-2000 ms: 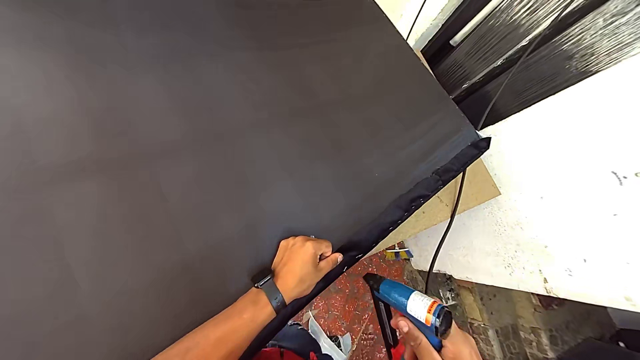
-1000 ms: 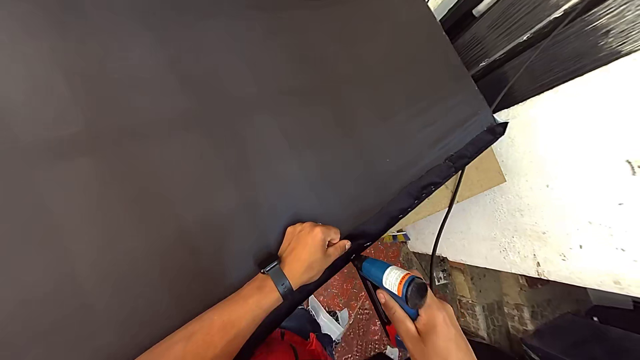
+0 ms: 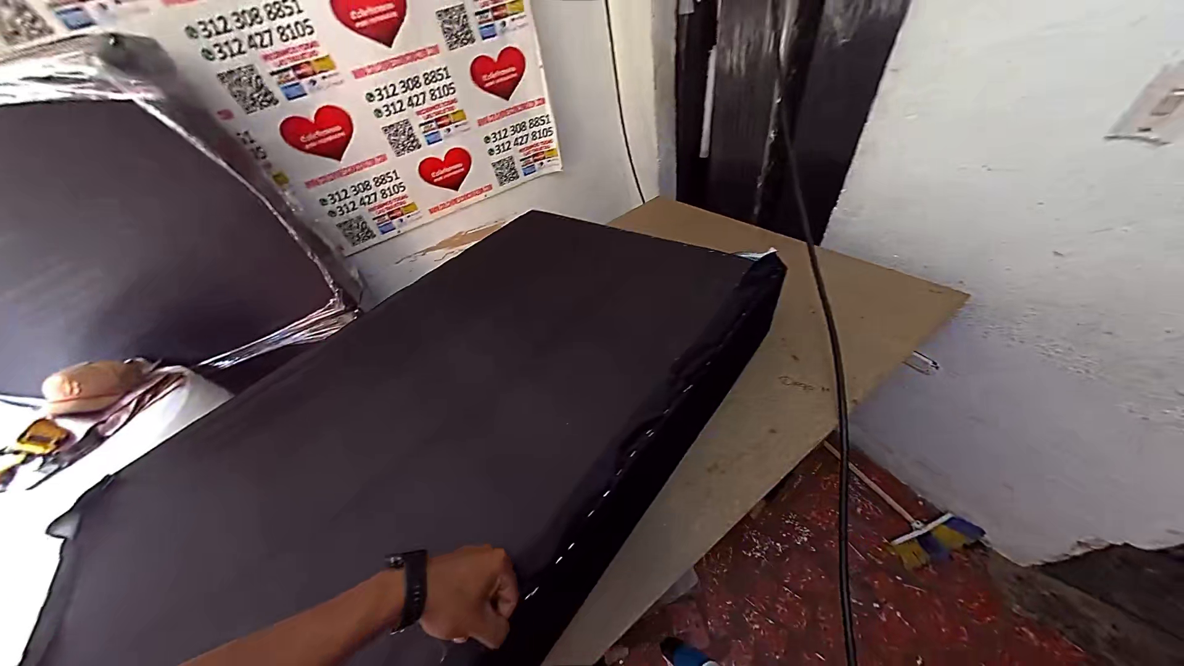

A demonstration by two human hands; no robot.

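A large panel covered in black fabric (image 3: 370, 444) lies slanting across the view, with a line of staples (image 3: 606, 495) along its folded right edge. My left hand (image 3: 467, 597), a dark watch on its wrist, is curled at that edge near the bottom, its fingers closed on the fabric; the fingertips are partly hidden. Only the blue top of a staple gun (image 3: 684, 653) shows at the bottom border, right of the panel. My right hand is out of view.
Brown board (image 3: 786, 379) lies under the panel. A black hose (image 3: 837, 370) hangs on the right, before a white wall (image 3: 1036, 277). A broom (image 3: 939, 541) rests on the red floor (image 3: 768, 592). At left are a wrapped dark panel (image 3: 139, 231) and a cap (image 3: 88, 387).
The view has swung up toward the wall. My right hand, seen holding the blue staple gun at the panel edge earlier, has left the view. My left hand remains at the fabric edge.
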